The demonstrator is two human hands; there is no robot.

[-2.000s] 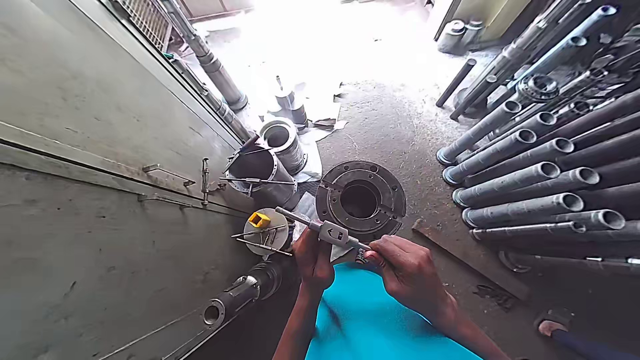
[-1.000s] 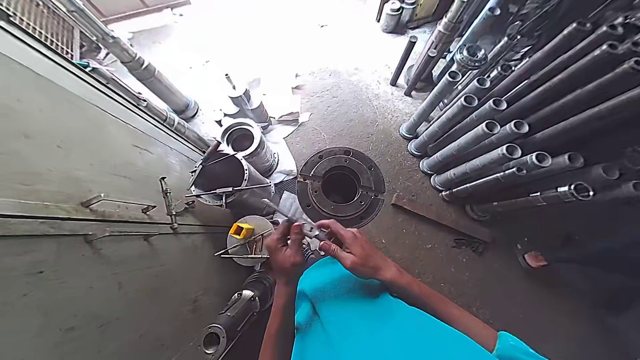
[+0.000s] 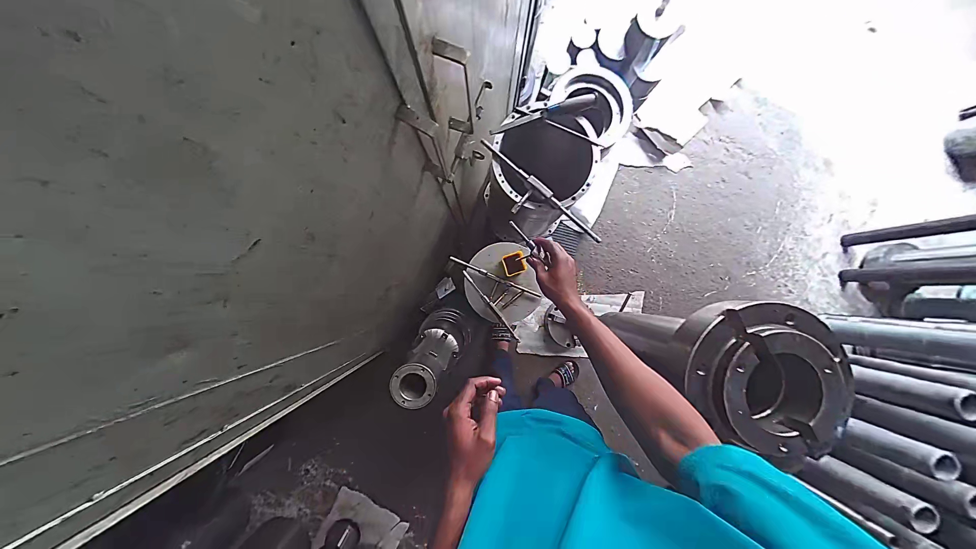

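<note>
My right hand point(image 3: 555, 273) reaches over a round pale plate point(image 3: 488, 305) and grips a tap wrench point(image 3: 524, 235) beside a small yellow square container point(image 3: 513, 264). More long-handled metal tools point(image 3: 497, 276) lie across the plate. Nearer my body, my left hand point(image 3: 474, 427) is raised with curled fingers and no tool visible in it. A slotted, flanged metal cylinder point(image 3: 698, 366) stands to the right of my right forearm. Behind the plate, another tap wrench point(image 3: 539, 185) rests across the bolt-holed rim of a wide metal cylinder point(image 3: 499, 179).
A large metal cabinet point(image 3: 229, 191) fills the left side. A narrow hollow shaft point(image 3: 415, 385) stands beside the plate. Several metal pipes point(image 3: 900, 450) lie at the right. My sandalled feet point(image 3: 564, 374) are below, near a sheet bearing metal parts.
The view has swung left. My hands, together on the tap wrench earlier, have parted; my right hand has moved over the round plate with a tool, and my left has come off it.
</note>
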